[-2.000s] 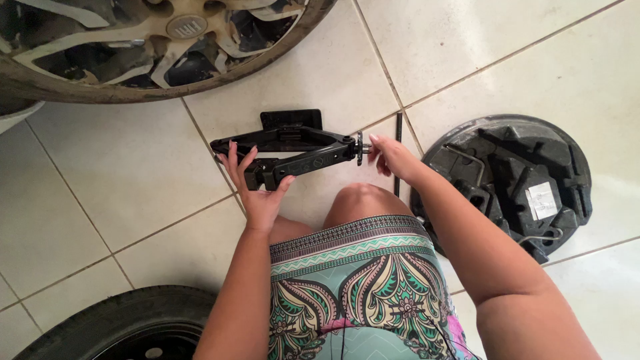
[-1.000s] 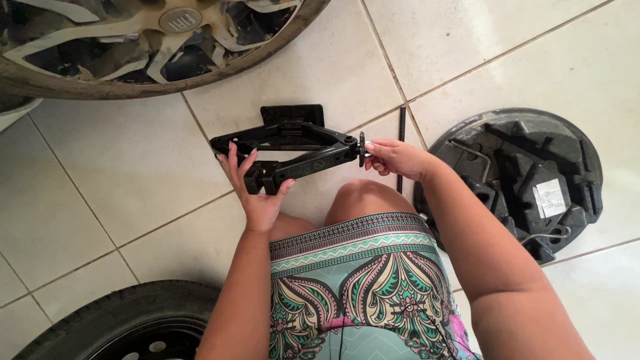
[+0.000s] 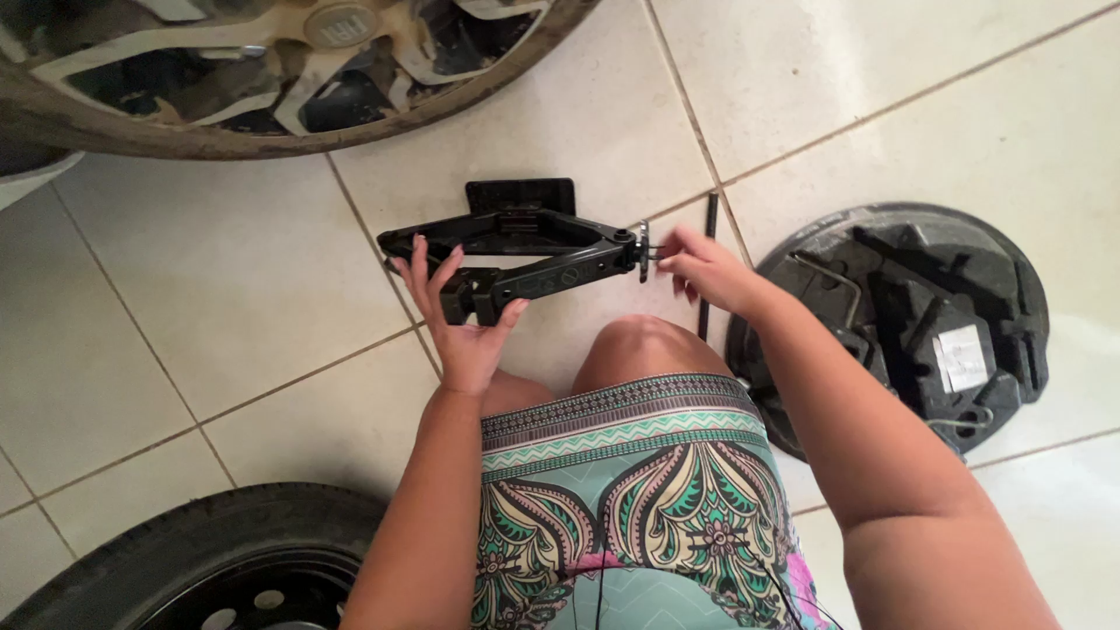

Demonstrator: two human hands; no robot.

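A black scissor jack (image 3: 560, 262), partly spread, lies on its side with its flat base plate (image 3: 522, 194) toward the car wheel. My left hand (image 3: 464, 328) grips its top end, thumb on one side and fingers on the other. At the jack's right end is the metal turning piece of its screw (image 3: 645, 252). My right hand (image 3: 707, 269) is right beside that piece, its fingers bent; whether they touch the screw end is unclear. A thin black rod (image 3: 710, 210) lies on the floor behind my right hand.
A dirty car wheel (image 3: 341, 26) with an alloy rim stands at the upper left. A spare wheel (image 3: 210, 525) lies at the lower left. To the right, a round black plastic tool holder (image 3: 901, 332) rests on the tiled floor (image 3: 840, 87). My knees are just below the jack.
My right hand's fingers were on the jack's screw end one second ago and are now bent differently beside it. The turning piece shows at a different angle. My left hand keeps its hold.
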